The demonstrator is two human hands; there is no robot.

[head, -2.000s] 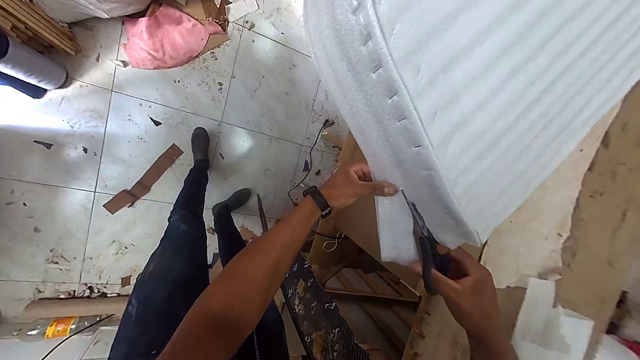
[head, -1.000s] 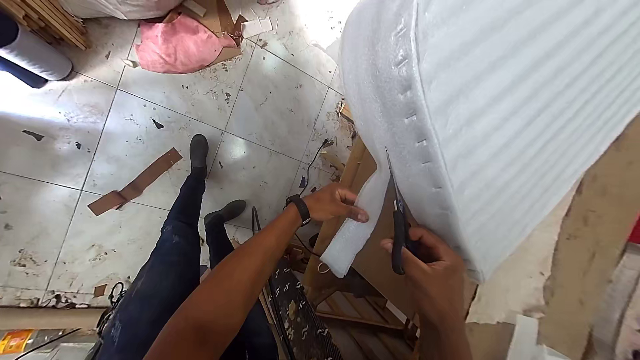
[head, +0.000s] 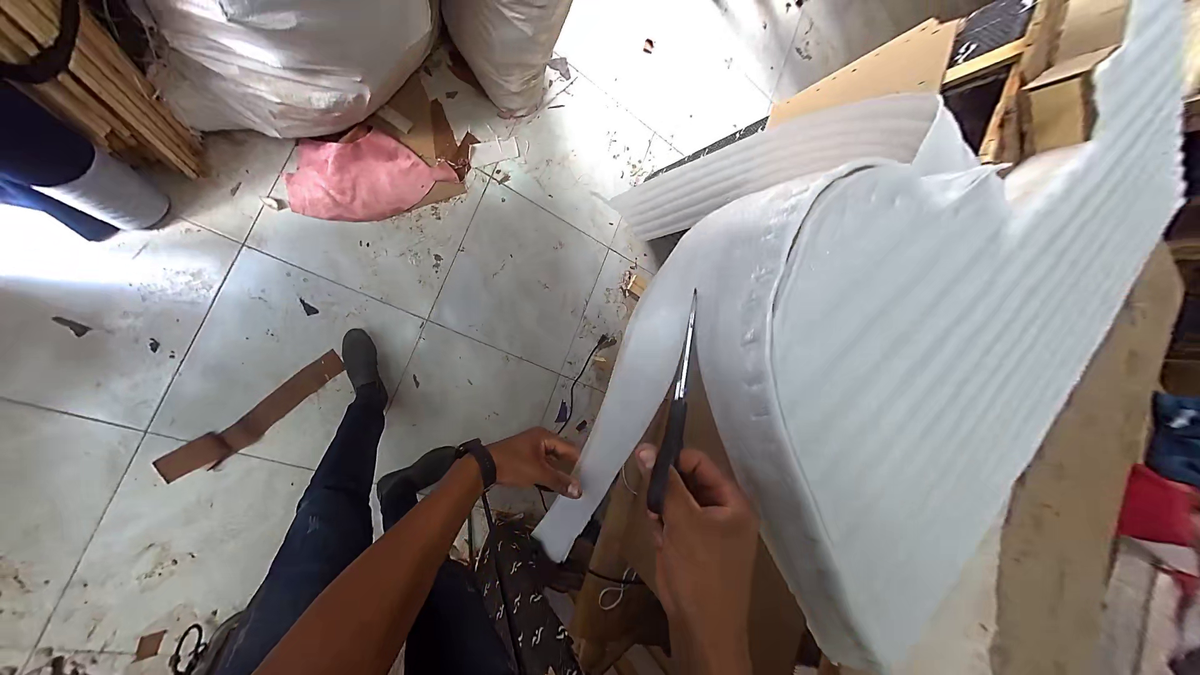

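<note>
White foam sheet [head: 900, 375] covers a rounded piece, with a row of staple-like marks along its curved edge. A narrow foam strip [head: 623, 398] hangs from that edge, partly cut free. My left hand [head: 539, 462] pinches the strip near its lower end between thumb and fingers. In my right hand [head: 698, 506] are black-handled scissors [head: 679, 412], pointing up, their tips at the top of the slit between strip and covered edge. The blades look nearly closed together. Brown board [head: 647, 525] shows beneath the slit.
A loose foam flap [head: 797, 155] lies beyond the piece. On the tiled floor are a pink cloth bundle [head: 361, 178], a brown strip [head: 253, 417], a black cable [head: 586, 380] and scraps. White sacks [head: 300, 66] and wooden slats [head: 103, 89] stand at upper left.
The scissors have moved farther up along the foam edge, and the slit and freed strip have grown longer. My left hand stays on the strip. The view has shifted, showing more of the far end.
</note>
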